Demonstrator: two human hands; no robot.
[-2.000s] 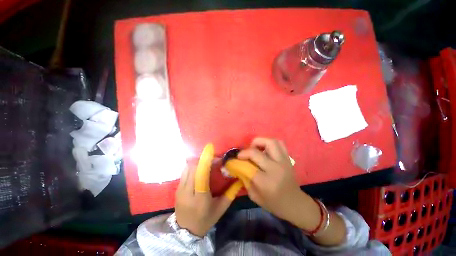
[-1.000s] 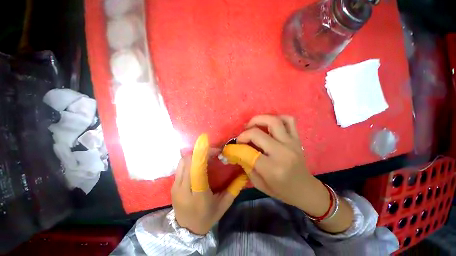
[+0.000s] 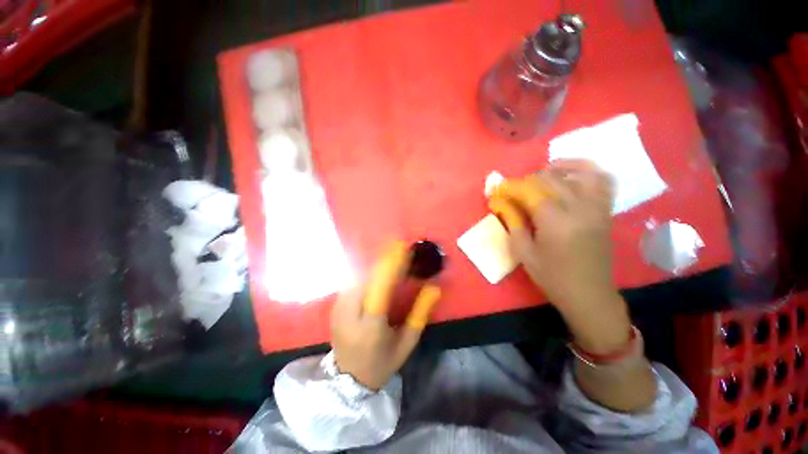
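My left hand [image 3: 376,324], with yellow-orange finger cots, holds a dark round watch head [image 3: 426,259] between finger and thumb, low over the red mat [image 3: 390,151]. My right hand [image 3: 571,230], also with yellow-orange cots and blurred, is to the right. A small white wiping cloth [image 3: 494,183] is at its thumb and fingertips. A cream-white square pad [image 3: 488,249] lies on the mat just under and left of the right hand, which partly covers it. The hand also overlaps the white wipe stack [image 3: 620,160].
A glass bottle with metal top [image 3: 523,93] stands at the back right. A film strip [image 3: 297,222] with whitish discs lies left. A clear round piece [image 3: 672,246] is near the right edge. Crumpled white wipes [image 3: 208,257] lie left of the mat. A red parts tray [image 3: 753,372] is lower right.
My right hand has left the watch head and moved right and up with the white piece, uncovering the cream pad. My left hand keeps the watch head. The view has shifted.
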